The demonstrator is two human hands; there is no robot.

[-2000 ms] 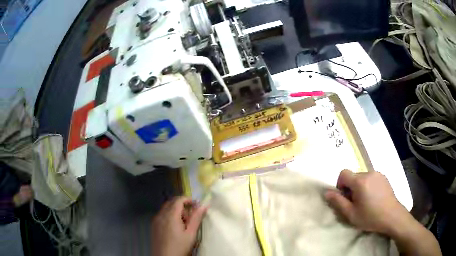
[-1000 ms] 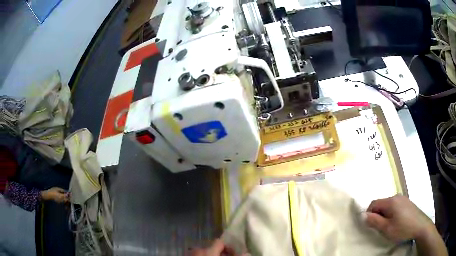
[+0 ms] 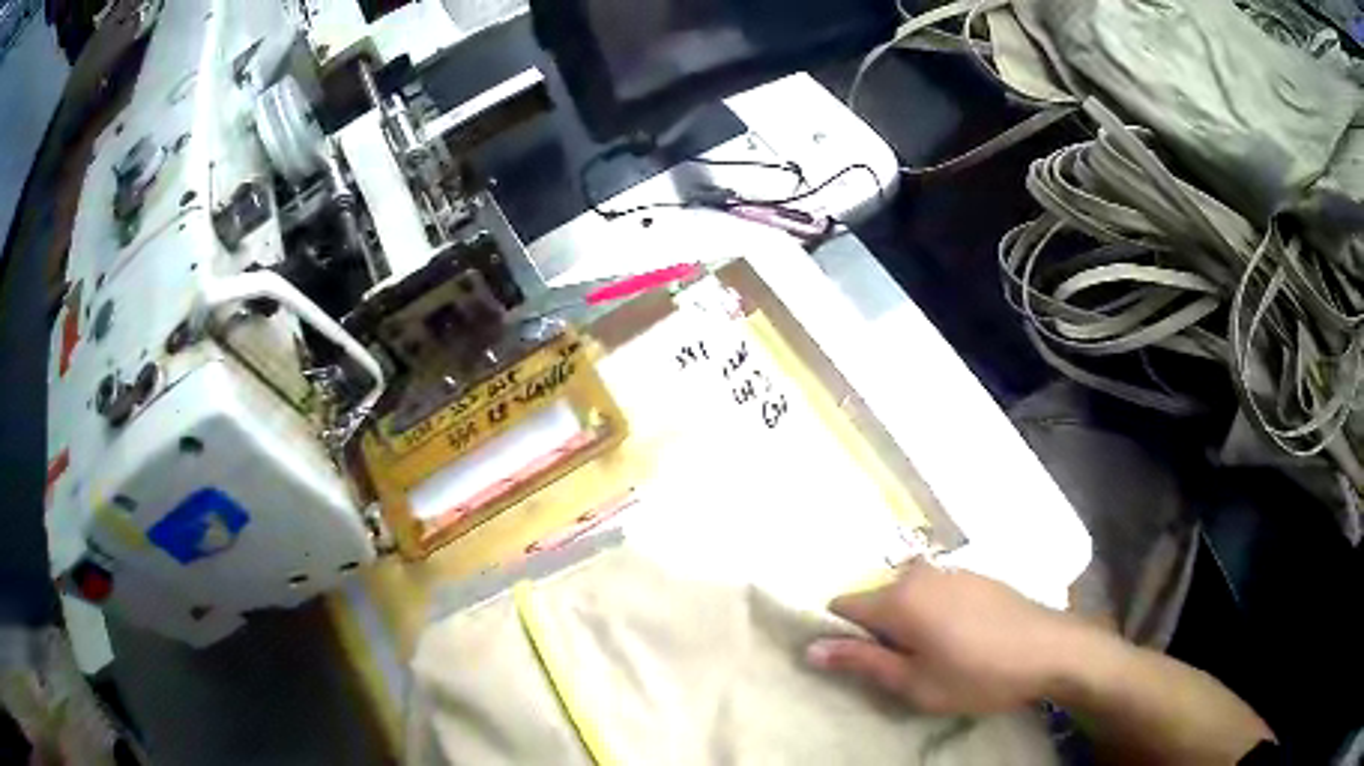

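Observation:
A beige fabric workpiece [image 3: 718,673] with a bright yellow tape [image 3: 561,681] running down it lies over the lower part of the white and yellow sewing template [image 3: 748,464]. My right hand [image 3: 957,636] is at the fabric's right upper edge, thumb and fingers pinching the cloth. My left hand is out of the picture. The amber clamp frame [image 3: 494,527] with a slot window and black handwriting sits above the fabric's top edge. The white machine head [image 3: 225,449] with a blue logo stands to its left.
A pink stick [image 3: 643,285] lies behind the template. A thin black cable [image 3: 703,199] and a small slim tool [image 3: 778,220] lie on the white table [image 3: 987,449]. Coiled beige straps [image 3: 1182,285] and khaki cloth [image 3: 1197,90] are at the right. A dark screen [image 3: 673,53] stands behind.
The view has swung right, so the machine sits further left and more straps show. My left hand has left the picture. My right hand remains at the fabric's right edge.

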